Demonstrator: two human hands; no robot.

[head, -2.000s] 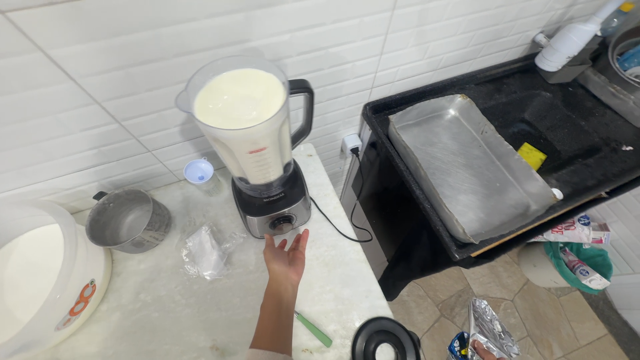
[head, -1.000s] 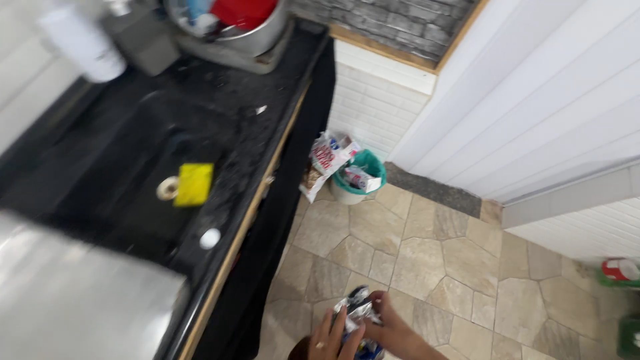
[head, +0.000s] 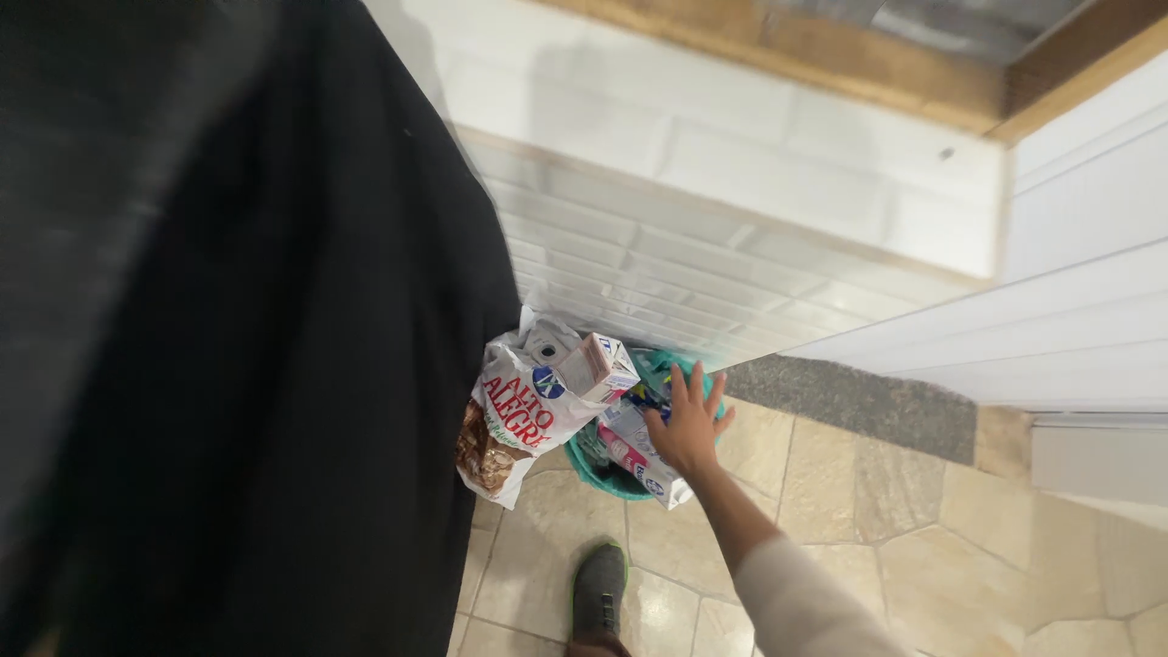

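My right hand [head: 690,427] reaches over a waste bin with a green liner [head: 607,479], its fingers spread and nothing gripped. Below the fingers, a crumpled blue and silver wrapper [head: 650,394] lies among the rubbish in the bin. Beside the palm is a white and pink carton [head: 639,456], tilted over the bin's rim. Left of the bin stands a white plastic sugar bag [head: 520,411] with another carton [head: 598,365] sticking out of its top. My left hand is out of the frame.
A black cloth [head: 319,347] hangs along the left side. White tiled wall [head: 639,246] rises behind the bin, with a dark stone threshold [head: 849,406] to its right. A dark shoe [head: 599,589] is on the stone-patterned floor [head: 538,534].
One second ago both hands held the foil wrapper away from the bin; now my right hand is open over the bin and my left hand has left the view. The view has moved toward the bin.
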